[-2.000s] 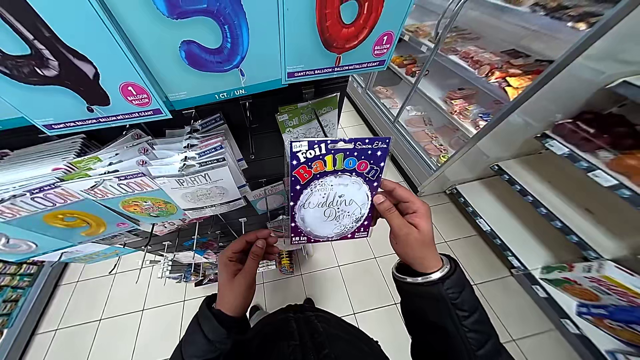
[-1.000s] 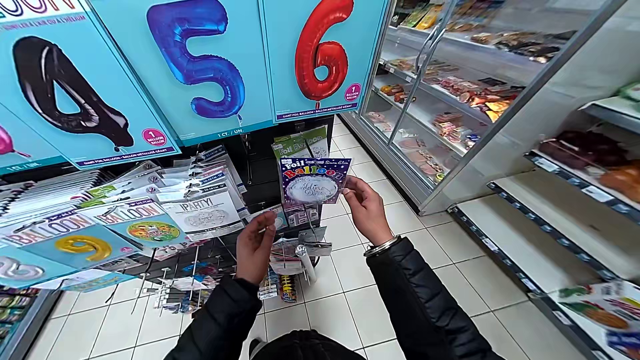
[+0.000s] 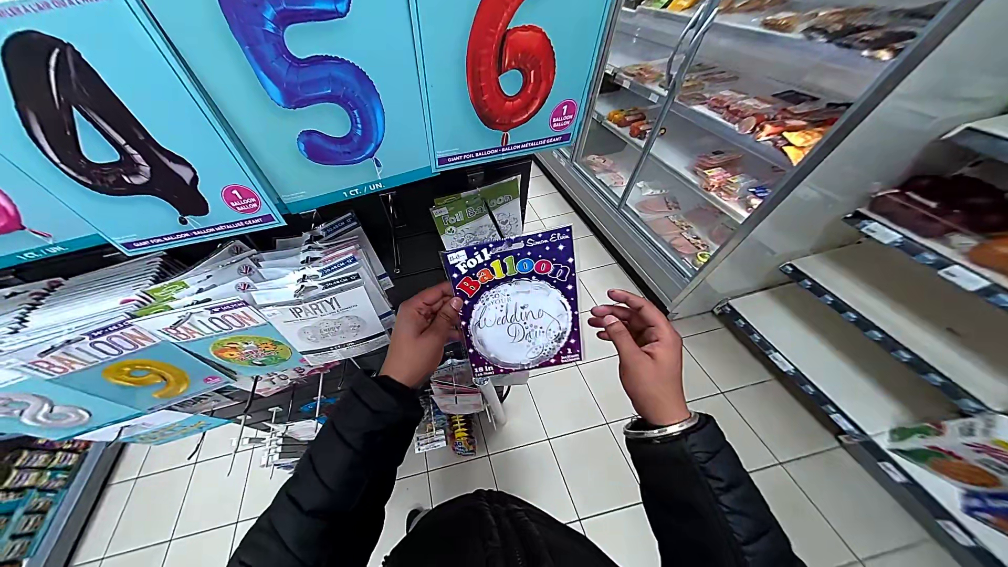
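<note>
A purple foil balloon packet (image 3: 516, 303) with a round white wedding design faces me at the centre. My left hand (image 3: 425, 331) is at its left edge, thumb and fingers closed on that edge. To the right of the packet is my right hand (image 3: 638, 346), its fingers apart and holding nothing, a small gap from the packet's edge. Behind the packet's top hangs a green foil balloon packet (image 3: 476, 213) on the rack. Rows of balloon packets, one with a silver party design (image 3: 327, 323), hang left of my left hand.
Large number balloon posters (image 3: 409, 79) stand above the rack. A glass-door refrigerated case (image 3: 677, 157) is at the upper right. Shelves (image 3: 819, 362) with price strips run along the right side. The floor is white tile (image 3: 583, 457). Small hanging packets (image 3: 461, 433) sit low at the centre.
My right hand has let go of the purple packet and stands apart from it. My left hand, open beside the packet one second ago, now grips its left edge.
</note>
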